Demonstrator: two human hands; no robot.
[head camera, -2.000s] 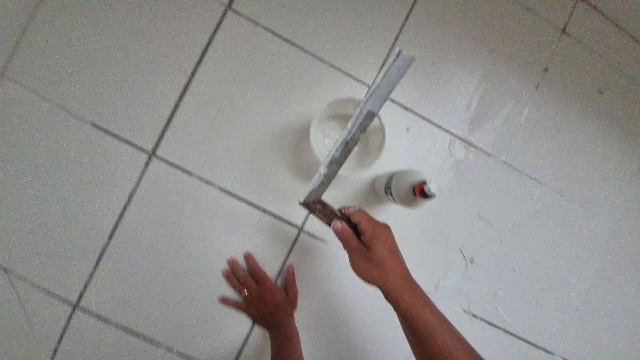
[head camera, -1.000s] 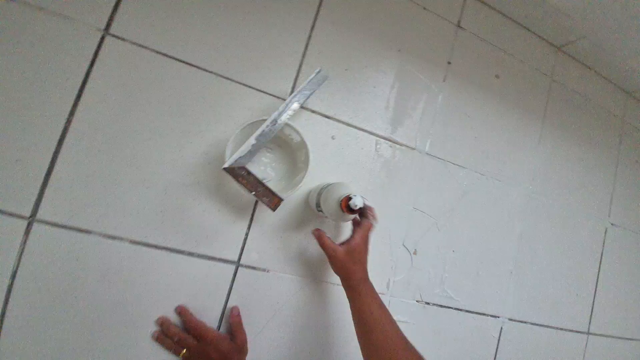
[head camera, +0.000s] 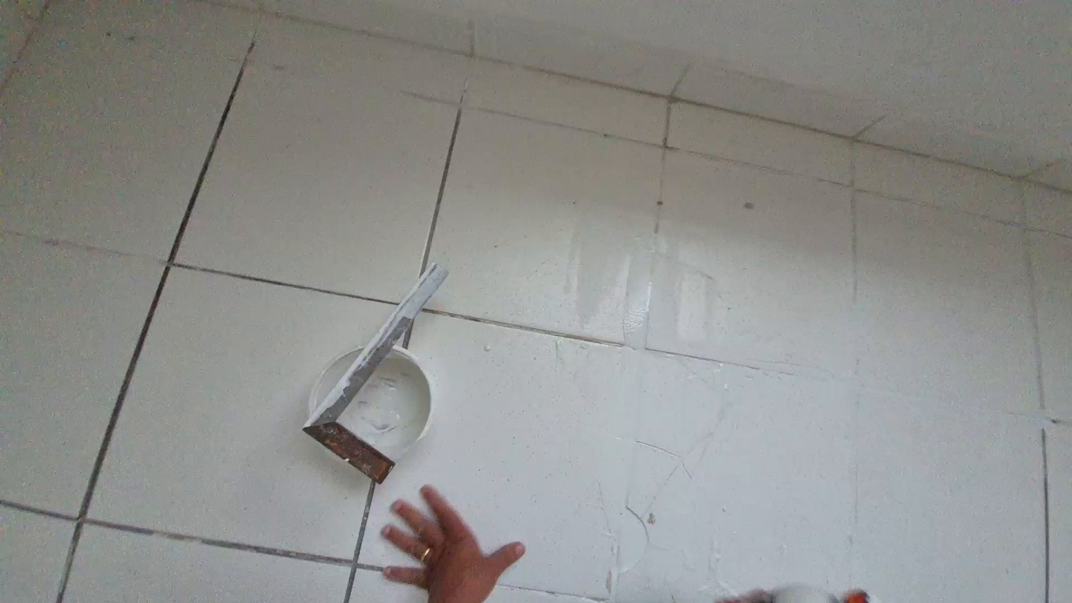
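My left hand (head camera: 456, 544), with a ring on one finger, is spread with nothing in it, low over the tiled floor (head camera: 519, 402). Up and left of it stands a round white tub (head camera: 414, 398) holding a white paste. Across the tub's rim rests a try square (head camera: 360, 385), its blade smeared with white and its handle brown and worn. At the bottom edge, a blurred white bottle (head camera: 802, 595) with an orange part (head camera: 856, 596) is partly in view. Fingers of my right hand (head camera: 744, 598) show beside the bottle; the rest is cut off, so its grip is not clear.
Large white floor tiles have dark joints at the left. White smears (head camera: 638, 314) cover joints near the middle, with thin dried strands (head camera: 641, 515) lower down. A row of edge tiles (head camera: 754, 138) meets a pale wall (head camera: 796, 50) along the top.
My right hand held the try square, then let it go onto the tub and reached to the bottle. Hand and bottle are now at the bottom edge. The view has shifted.
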